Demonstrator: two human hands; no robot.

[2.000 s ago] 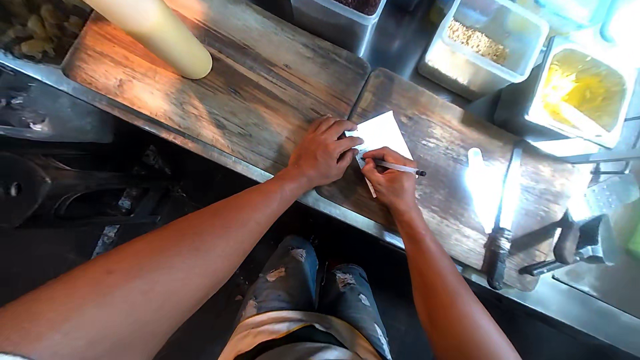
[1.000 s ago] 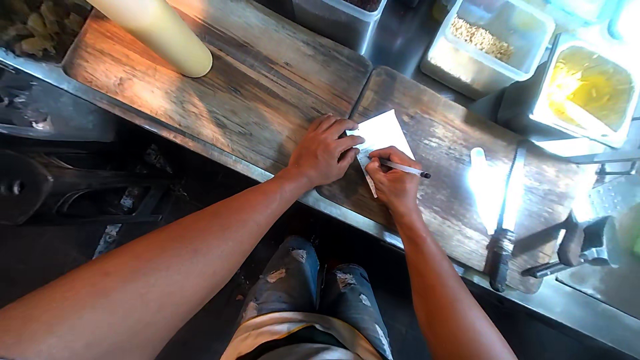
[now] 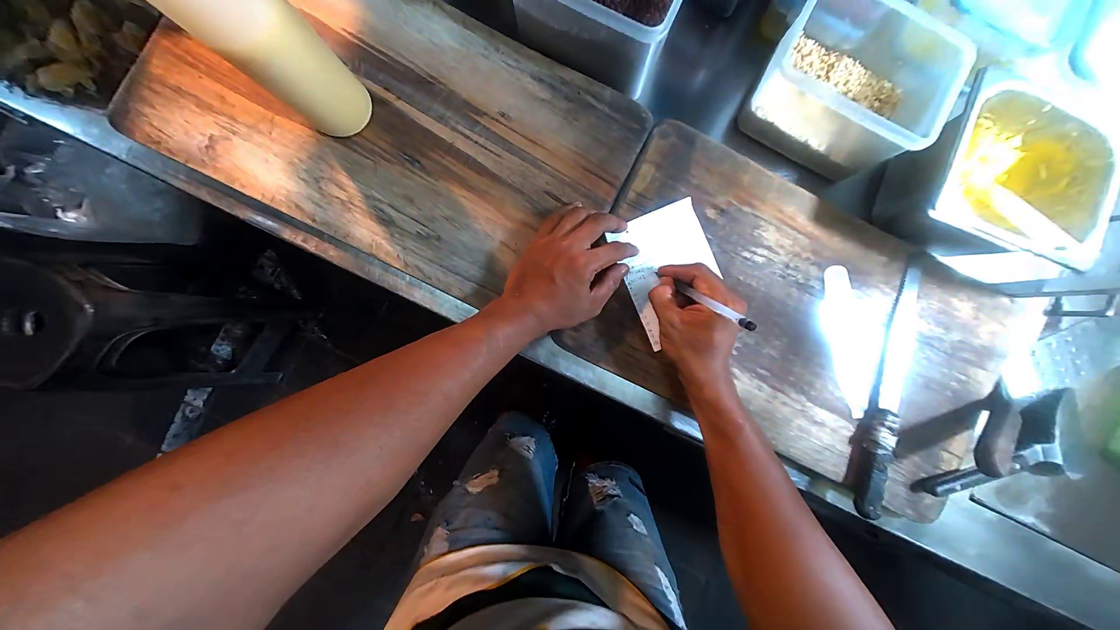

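Note:
A white sheet of paper (image 3: 678, 229) with some handwriting lies on the right wooden board (image 3: 787, 262), near the seam with the left wooden board (image 3: 455, 157). My left hand (image 3: 569, 262) rests across the seam, its fingertips pressing on the paper's left edge. My right hand (image 3: 698, 319) grips a pen (image 3: 719, 306) with a clear barrel and a dark end, its tip at the paper and hidden by the fingers. To the right of that hand a serrated knife (image 3: 888, 350) with a dark handle lies on the board beside a bright, glare-washed strip.
Behind the boards stand a tub of chopped nuts or grain (image 3: 844, 74), a tub of yellow contents (image 3: 1032, 166) and another container (image 3: 595, 35). A pale yellow cylinder (image 3: 297, 70) lies at upper left. Dark-handled tools (image 3: 1002, 446) sit at the right end.

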